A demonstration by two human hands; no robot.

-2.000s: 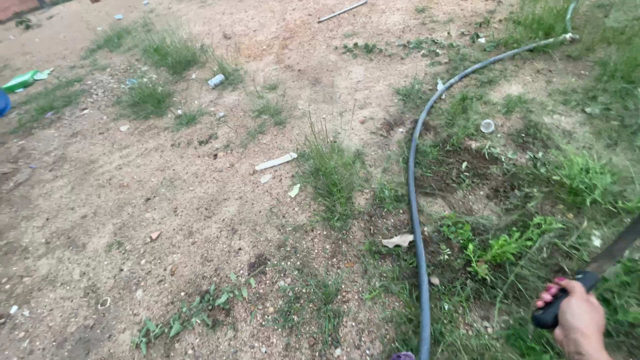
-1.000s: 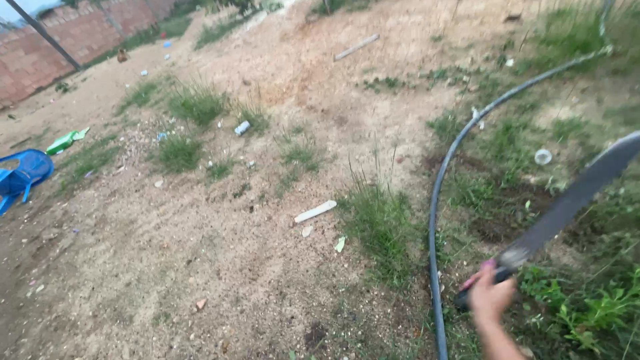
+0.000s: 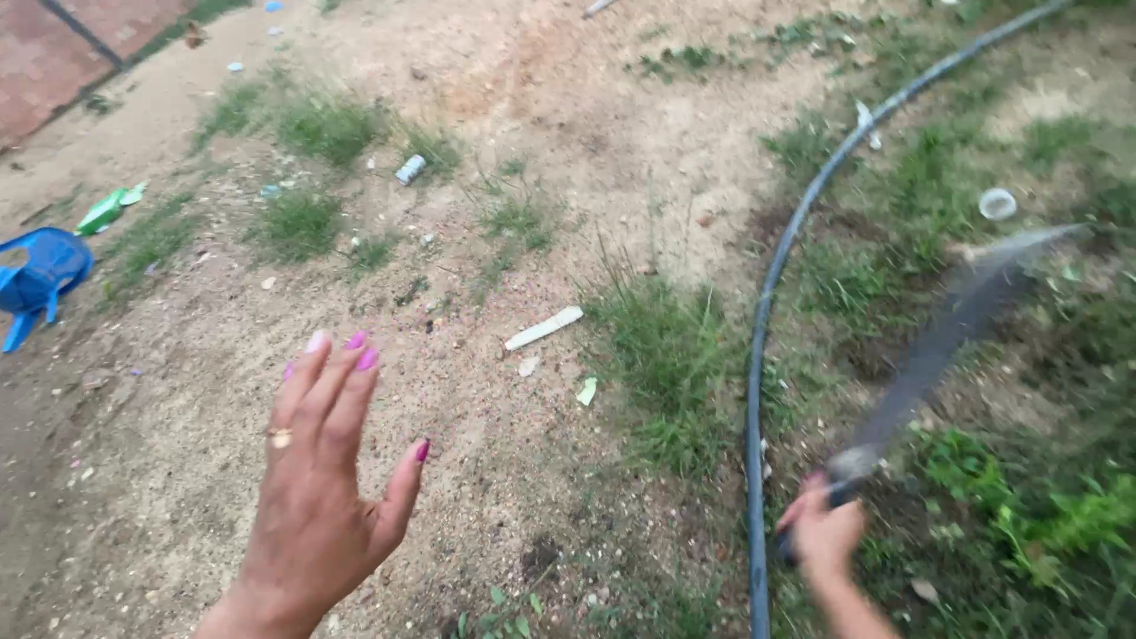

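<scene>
My left hand (image 3: pixel 324 470) is raised over the sandy ground at the lower left, fingers apart, holding nothing; a ring is on one finger. At the lower right my right hand (image 3: pixel 825 524) grips the dark handle of a machete (image 3: pixel 932 355). Its broad blade points up and to the right, blurred, above grass and weeds. A long grey hose (image 3: pixel 759 382) curves over the ground between the two hands, just left of my right hand. Near the middle, a tuft of tall grass (image 3: pixel 666 364) grows beside the hose.
A blue plastic chair (image 3: pixel 53 257) lies at the far left near a green wrapper (image 3: pixel 105 211). A can (image 3: pixel 411 169), a pale strip (image 3: pixel 544 327) and a clear plastic cup (image 3: pixel 997 204) lie on the ground. A brick wall (image 3: pixel 53 62) stands at the upper left.
My left hand has come into view at the lower left. My right hand still holds the machete, whose blade now shows at nearly full length.
</scene>
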